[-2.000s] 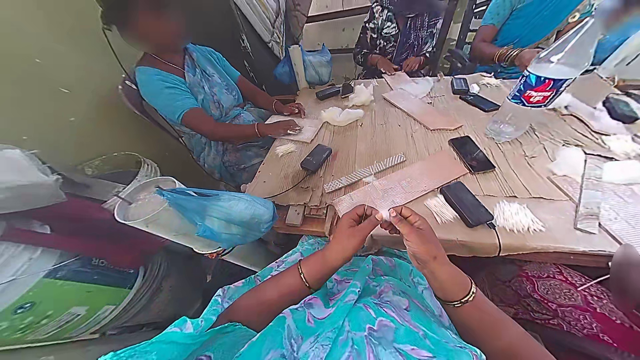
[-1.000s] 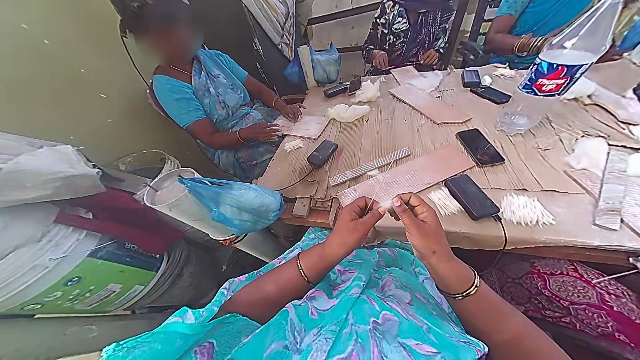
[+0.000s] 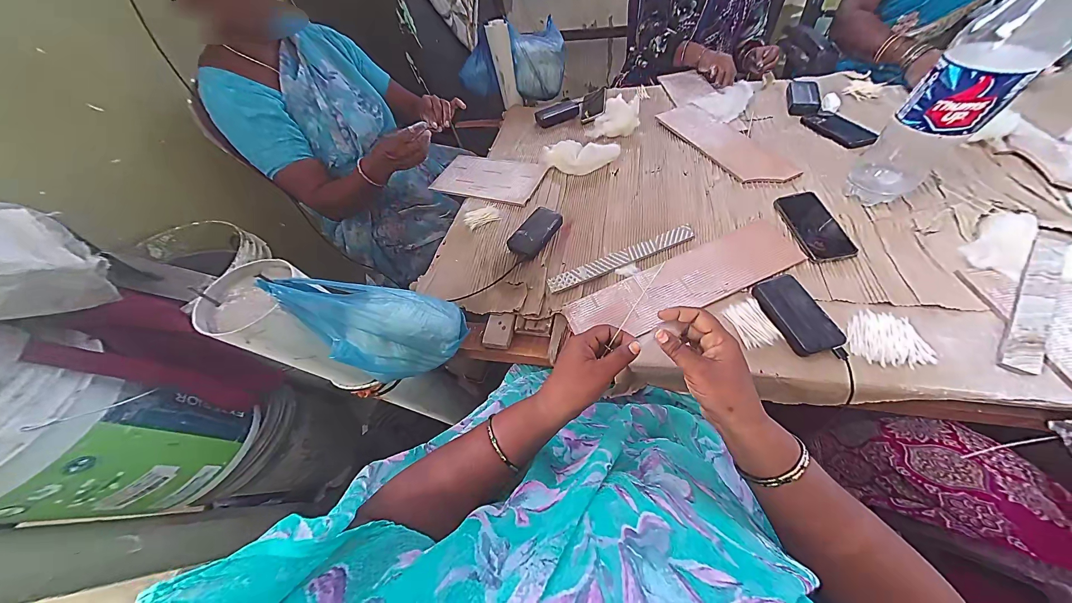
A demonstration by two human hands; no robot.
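Note:
A thin pale stick [image 3: 638,303] is pinched between the thumb and fingers of my left hand [image 3: 590,368] and points up and away. Beside it, my right hand [image 3: 712,364] has its thumb and forefinger slightly apart, with nothing plainly seen between them. Both hands are at the table's near edge, just below a pinkish ridged board [image 3: 712,268]. A patterned metal strip [image 3: 621,259] lies behind that board. To the right are a pile of pale sticks [image 3: 750,324], a black box with a cable [image 3: 798,314] and a pile of white wicks [image 3: 890,338].
A phone [image 3: 815,226], a plastic bottle [image 3: 946,109] and tufts of cotton [image 3: 580,157] are on the cardboard-covered table [image 3: 603,201]. Left of me, a blue plastic bag [image 3: 377,327] hangs by a white bucket [image 3: 243,310]. Co-workers sit at the far and left sides.
My hands, close together before, are now a little apart, and the thin stick shows in my left hand. The co-worker at left has raised both hands off their board.

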